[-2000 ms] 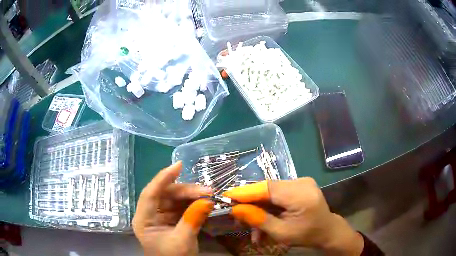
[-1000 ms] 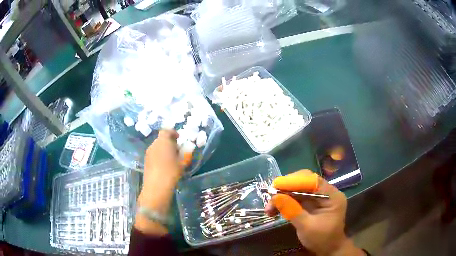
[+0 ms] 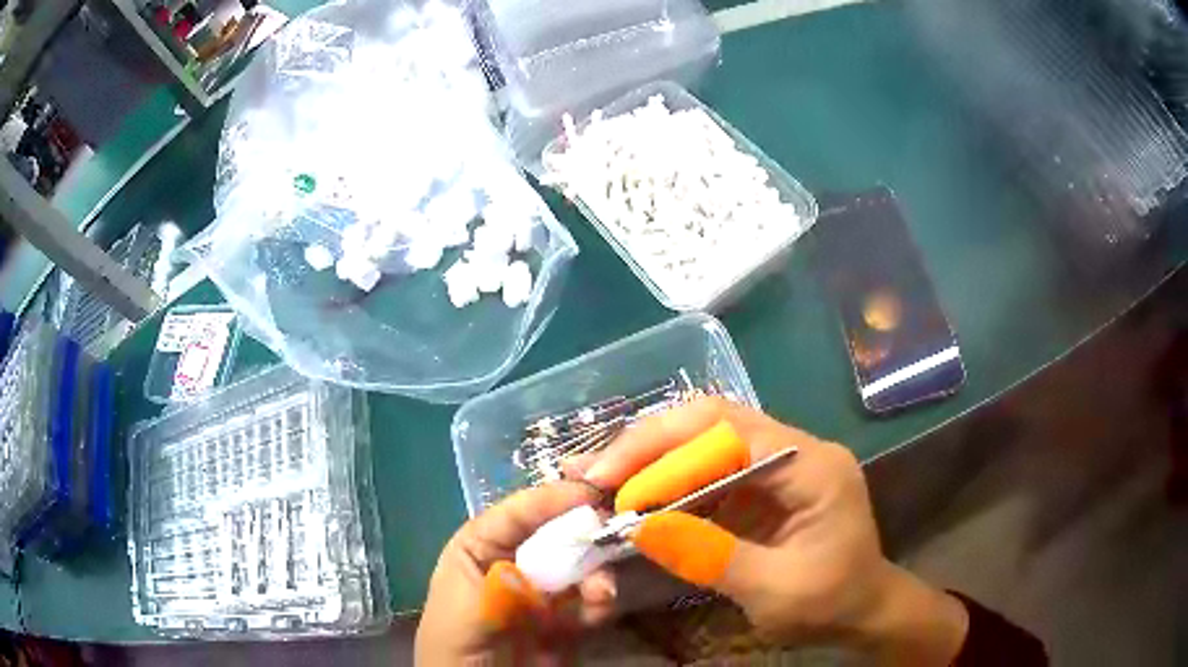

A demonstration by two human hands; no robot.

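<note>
My left hand grips a chunky white cap in front of the rod container. My right hand, with orange finger cots on thumb and forefinger, grips a thin metal rod. The rod slants from the cap's right side up to the right. Its left end meets or lies close to the cap; my fingers hide the exact joint. The clear rod container stands just behind my hands, its front part hidden by them.
An open bag of caps lies at the back left. The sleeve container is behind the rod tub. A phone lies right of it. A blister tray and blue-edged stacked trays are at the left. Blurred ribbed trays stand far right.
My left hand has come back from the bag with a white cap, to my right hand. My right hand still holds a rod. The view has shifted, and the containers appear higher than a second ago.
</note>
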